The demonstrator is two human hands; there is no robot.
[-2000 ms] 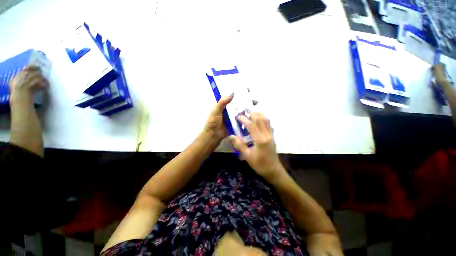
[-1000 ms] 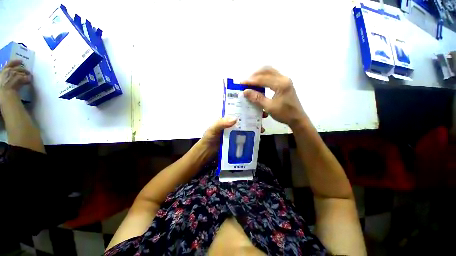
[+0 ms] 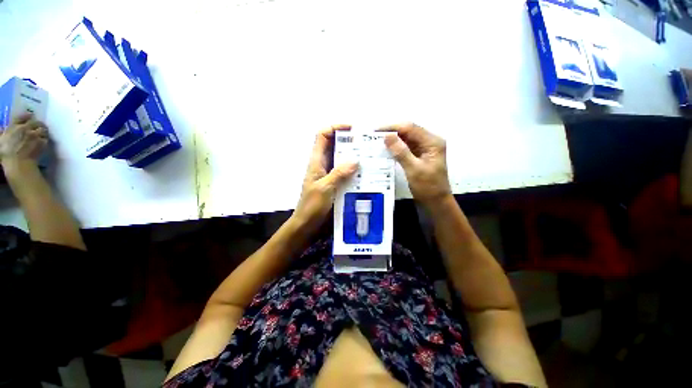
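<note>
A slim white and blue retail box (image 3: 369,178) is held upright in front of my chest. Its face shows a dark-blue square with a pale charger-like shape, and fine print and a barcode at the far end. The near end has a flap sticking out. My left hand (image 3: 326,180) grips the box's left side, thumb on the face. My right hand (image 3: 419,161) holds the far right corner, thumb on the face. The fingers behind the box are hidden.
A leaning stack of blue and white boxes (image 3: 111,91) stands at the left. Another person's hand (image 3: 24,140) rests on a box at the far left. Two boxes with open near flaps (image 3: 570,61) lie at the right. The white table's front edge lies beneath my forearms.
The box was tilted, then turned so its blue square faces me at the near end. My right hand moved from its near end to its far end. The blue far end is now out of sight.
</note>
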